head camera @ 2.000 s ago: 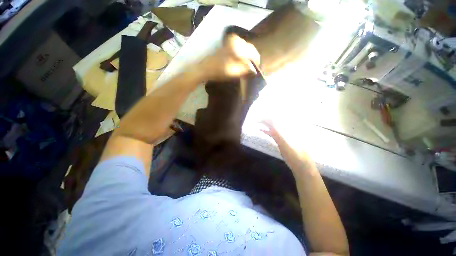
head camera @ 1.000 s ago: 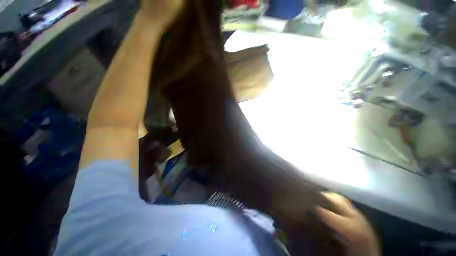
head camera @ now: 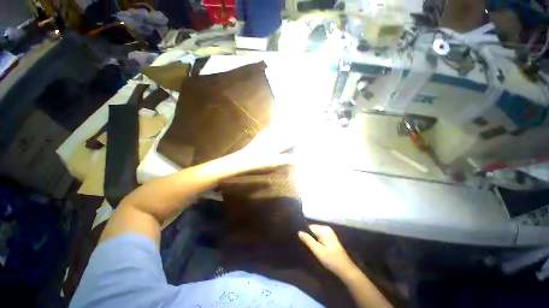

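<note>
The brown corduroy garment piece (head camera: 220, 108) lies spread on the left part of the white table and hangs over its front edge towards my lap. My left hand (head camera: 271, 147) rests on the cloth near the lamp glare; its fingers are washed out by light. My right hand (head camera: 325, 243) is at the hanging cloth's right edge, below the table edge, with thumb and fingers near the edge; whether it grips is unclear.
The white sewing machine (head camera: 421, 90) stands at the right under strong glare. A slim tool with a reddish part (head camera: 416, 137) and a white stick (head camera: 409, 161) lie on its bed. A long black strip (head camera: 121, 153) and tan patterns (head camera: 93, 174) lie at left. A red basket (head camera: 220, 11) is behind.
The brown cloth, lifted in front of me a second ago, now lies spread on the table. My left hand has come down and right onto it; my right hand has moved left.
</note>
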